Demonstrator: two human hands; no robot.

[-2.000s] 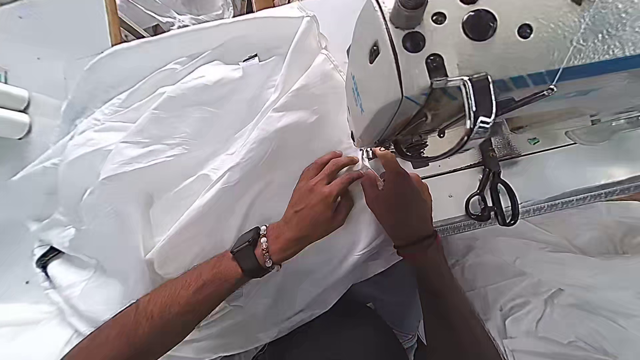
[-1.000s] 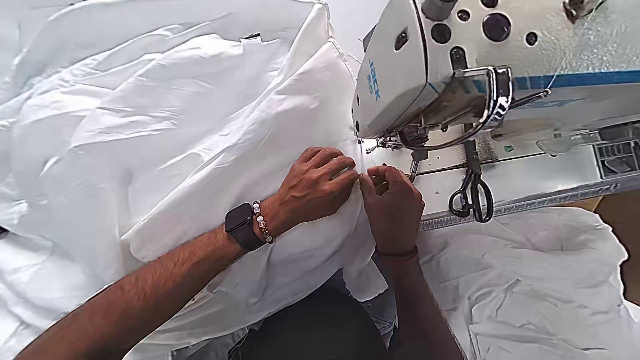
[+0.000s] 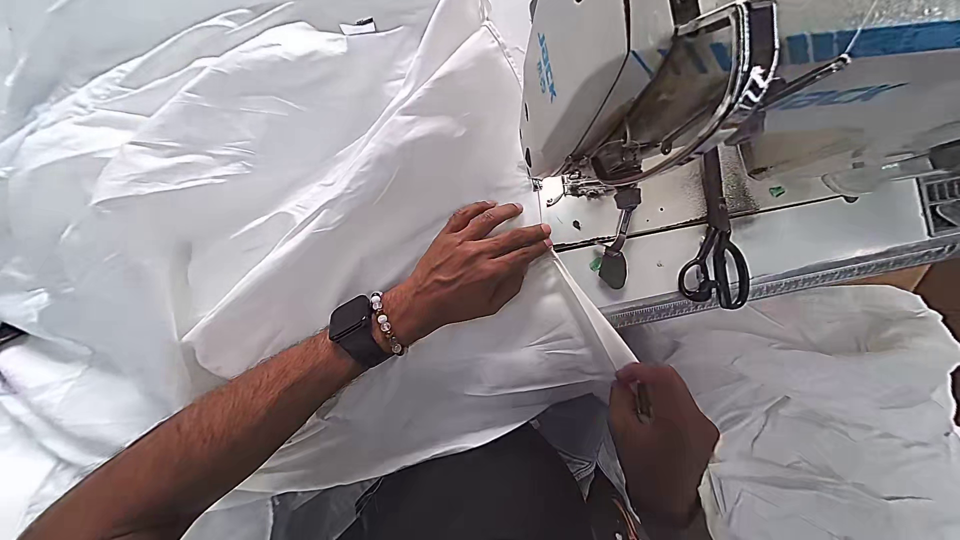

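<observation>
White fabric lies spread over the sewing table, its right edge running beneath the needle area of a Jack sewing machine. My left hand rests flat on this fabric just below the presser foot, fingertips at the folded edge; a black watch and a beaded bracelet are on the wrist. Lower right, my right hand pinches the folded edge of the fabric and holds it taut, drawn toward my body. Something small and metallic shows between its fingers; what it is cannot be told.
Black-handled scissors lie on the machine bed, right of the needle. A measuring tape runs along the table's front edge. More white fabric is heaped at the lower right. A dark lever with a pad stands beside the presser foot.
My right hand has moved from beside the left, near the needle, down toward my body, with the fabric edge in it. The left hand has flattened out on the fabric.
</observation>
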